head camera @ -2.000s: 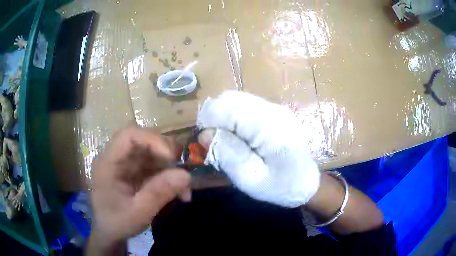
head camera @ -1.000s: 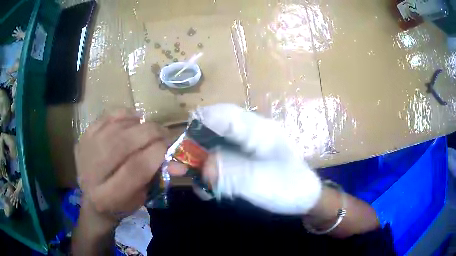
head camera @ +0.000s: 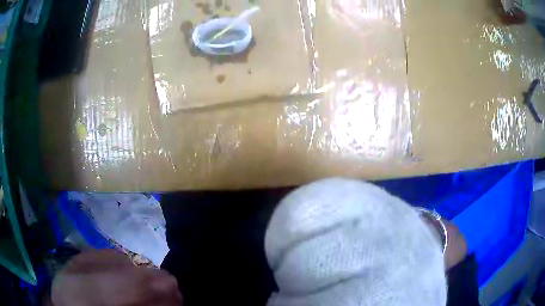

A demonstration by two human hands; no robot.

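My right hand [head camera: 358,245], in a white knit glove, is at the bottom, right of centre, over my dark clothing and below the bench edge. Its fingers are hidden, so what it holds cannot be told. My bare left hand [head camera: 113,281] is blurred and cut off by the bottom edge at the left. No packet shows in either hand. The white glue cup [head camera: 222,37] stands on the cardboard pad [head camera: 185,83] with a pale stick resting in it, brown drips around it.
The bench [head camera: 239,143] is covered in tan cardboard under shiny film. The green crate [head camera: 9,179] is at the left edge, beside a dark flat rectangle [head camera: 63,42]. Dark nippers [head camera: 531,101] lie at the far right. Blue bins [head camera: 496,209] stand below the bench.
Both hands have moved down from the bench and apart. The orange-red and black packet between them is out of sight. The view has shifted, so the cup sits higher in the picture.
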